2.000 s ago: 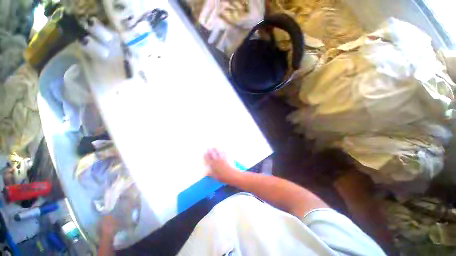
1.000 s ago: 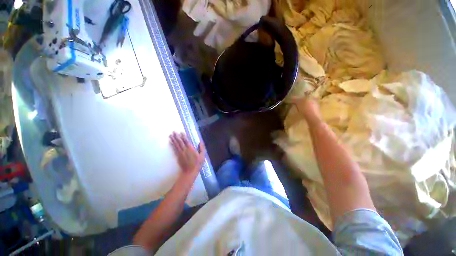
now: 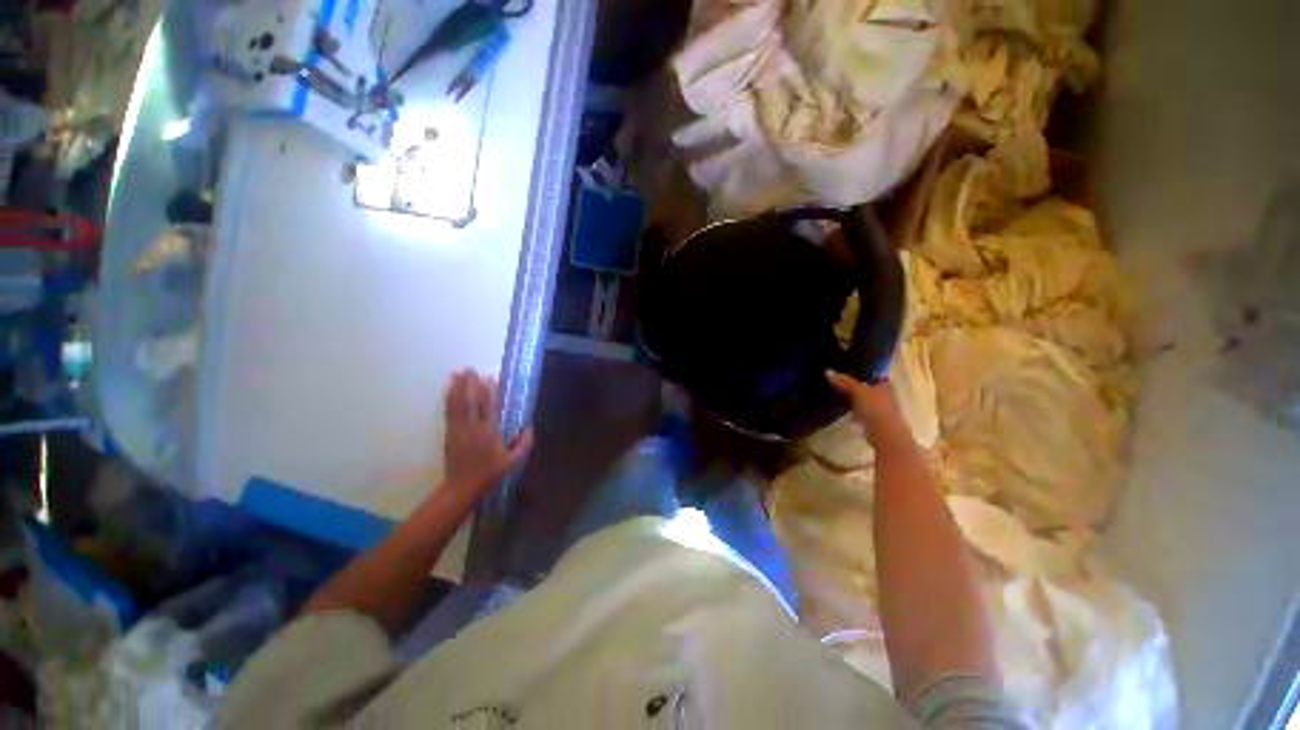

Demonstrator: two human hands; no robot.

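Note:
The chair with a round black seat (image 3: 741, 321) and a curved black backrest stands in front of me, right of the table. My right hand (image 3: 864, 405) holds the lower end of the backrest, thumb on its near side. My left hand (image 3: 481, 435) rests flat on the right edge of the white sewing table (image 3: 307, 328), fingers a little apart, holding nothing. The image is slightly blurred.
The sewing machine (image 3: 307, 57) and dark-handled scissors (image 3: 449, 43) are at the table's far end. The white trough (image 3: 129, 307) runs along the table's left side. Cream cloth heaps (image 3: 1012, 414) lie right of the chair. A blue box (image 3: 606, 228) is under the table edge.
My right hand has come from the cloth heap onto the chair's backrest. My left hand moved from the tabletop's blue corner to its right edge. The view has turned right.

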